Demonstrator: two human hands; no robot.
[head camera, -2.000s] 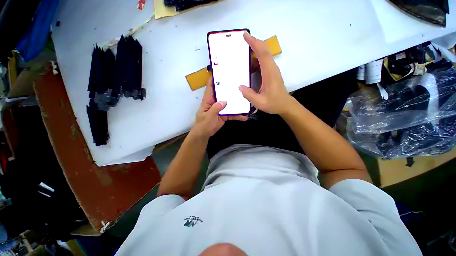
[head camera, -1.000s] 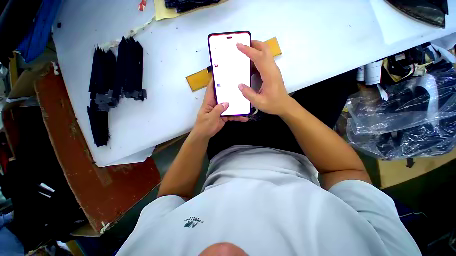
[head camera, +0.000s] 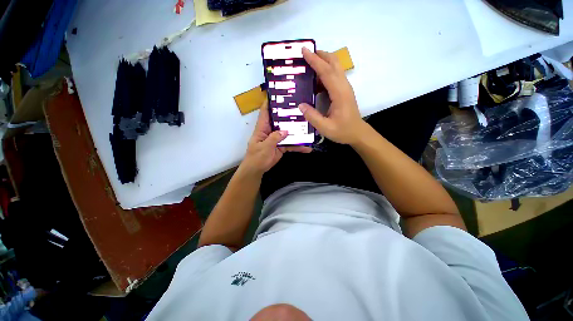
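A smartphone (head camera: 290, 94) stands upright in view in front of me, its screen showing dark and white blocks. My left hand (head camera: 267, 144) holds its lower left side, thumb on the lower screen. My right hand (head camera: 334, 97) is at its right side, with the thumb and a finger on or just over the screen; some fingers are hidden behind the phone. The yellow pressing template (head camera: 251, 99) lies slanted on the table under the phone, its middle hidden.
Dark stacks of cut pieces (head camera: 146, 88) lie on the white table (head camera: 207, 131) at the left. A dark pile (head camera: 242, 5) sits on yellow card (head camera: 206, 14) at the far edge. The iron (head camera: 528, 12) is partly visible far right. Plastic-bagged goods (head camera: 502, 147) lie below right.
The phone screen has changed from nearly all white to dark and white blocks. My right index finger has moved slightly up the screen since one second ago. The phone stays in place.
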